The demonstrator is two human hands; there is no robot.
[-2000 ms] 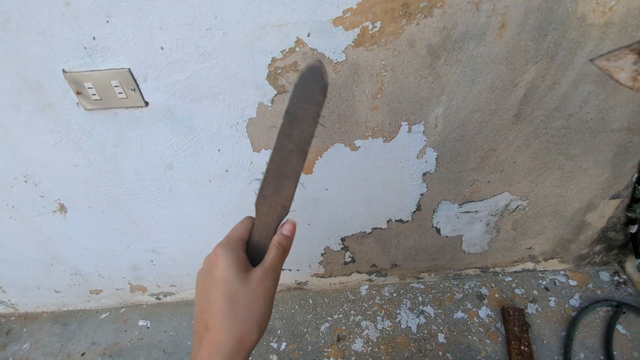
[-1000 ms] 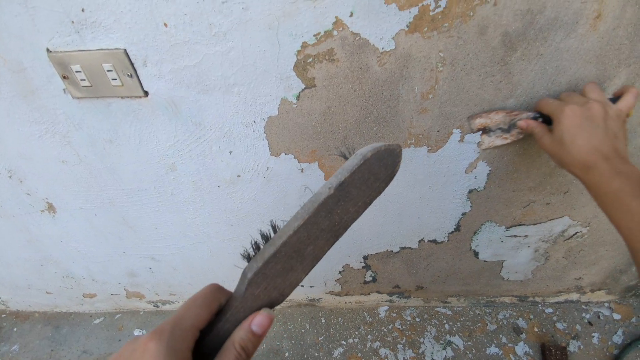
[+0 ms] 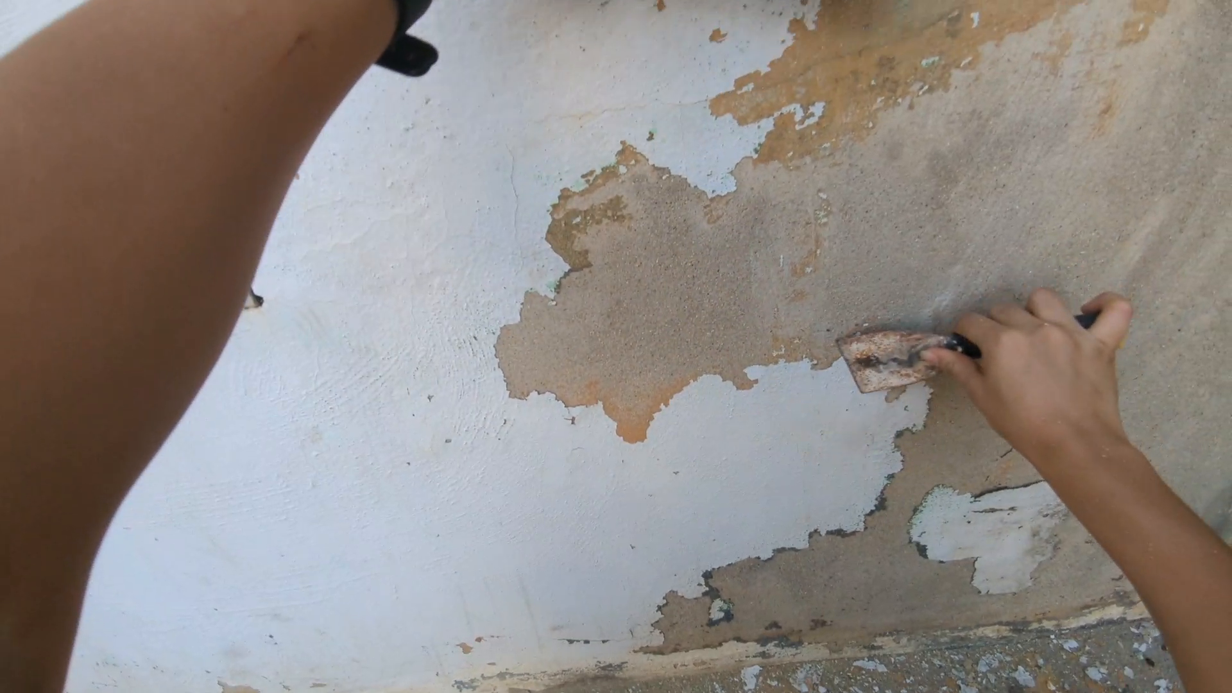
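Note:
My right hand (image 3: 1044, 371) grips the black handle of a paint scraper (image 3: 890, 360) at the right. The scraper's broad, rust-stained metal blade lies at the upper edge of the white paint (image 3: 770, 462), with bare grey-brown plaster (image 3: 674, 279) above it. My left forearm (image 3: 183, 212) crosses the left side, raised, with a black band (image 3: 409, 53) near the wrist at the top edge. My left hand is beyond the frame, so what it holds is hidden, and no brush shows.
A separate patch of white paint (image 3: 991, 534) clings to the wall at lower right. Ochre paint (image 3: 885, 77) shows at the top. Paint flakes are scattered over the floor (image 3: 1068, 664) at the bottom right. A small dark corner sticks out beside my left forearm.
My left hand and the wooden-backed brush have gone up out of view, and my forearm now covers the left side. The wall socket plate is largely hidden behind it.

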